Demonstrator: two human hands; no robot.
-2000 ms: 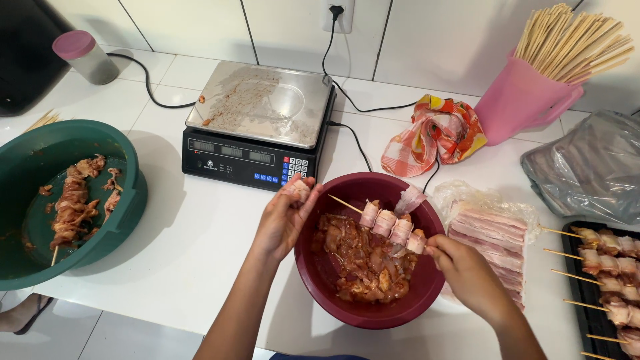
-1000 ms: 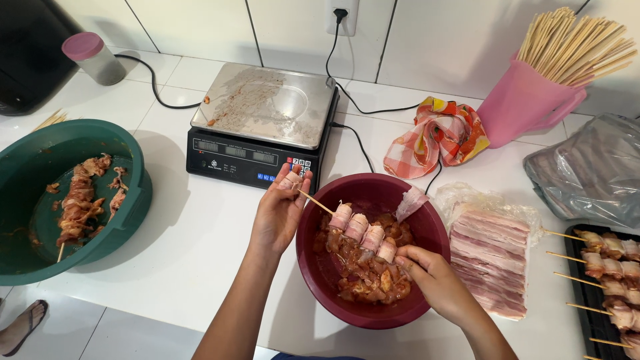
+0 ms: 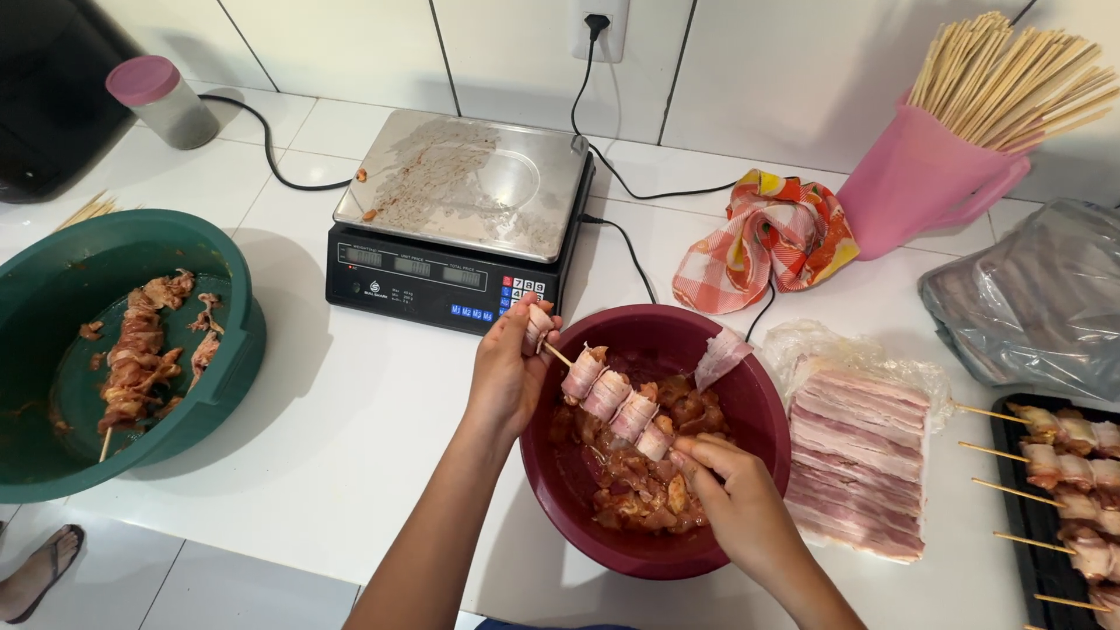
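Note:
Over the dark red plastic bowl [image 3: 541,472] of seasoned raw meat chunks [image 3: 643,490], a wooden skewer [image 3: 556,354] carries several bacon-wrapped meat rolls [image 3: 606,394]. My left hand [image 3: 510,372] holds another bacon-wrapped roll [image 3: 537,329] at the skewer's upper left end. At its lower right end, the fingers of my right hand [image 3: 731,490] pinch the skewer by the last roll. A loose bacon strip [image 3: 723,357] hangs over the bowl's upper right rim. Sliced bacon [image 3: 857,455] lies right of the bowl, beside crumpled clear plastic.
A green basin [image 3: 249,350] with skewered meat stands left; a digital scale [image 3: 464,188] stands behind. Toward the back right are a checkered cloth [image 3: 761,241] and a pink pitcher [image 3: 927,175] of skewers. A black tray [image 3: 1015,525] of skewers and a plastic bag [image 3: 1032,297] occupy the right.
My left hand and the roll it holds have come down to the skewer's upper left end, from a spot apart from it two seconds ago. My right hand stays at the lower end.

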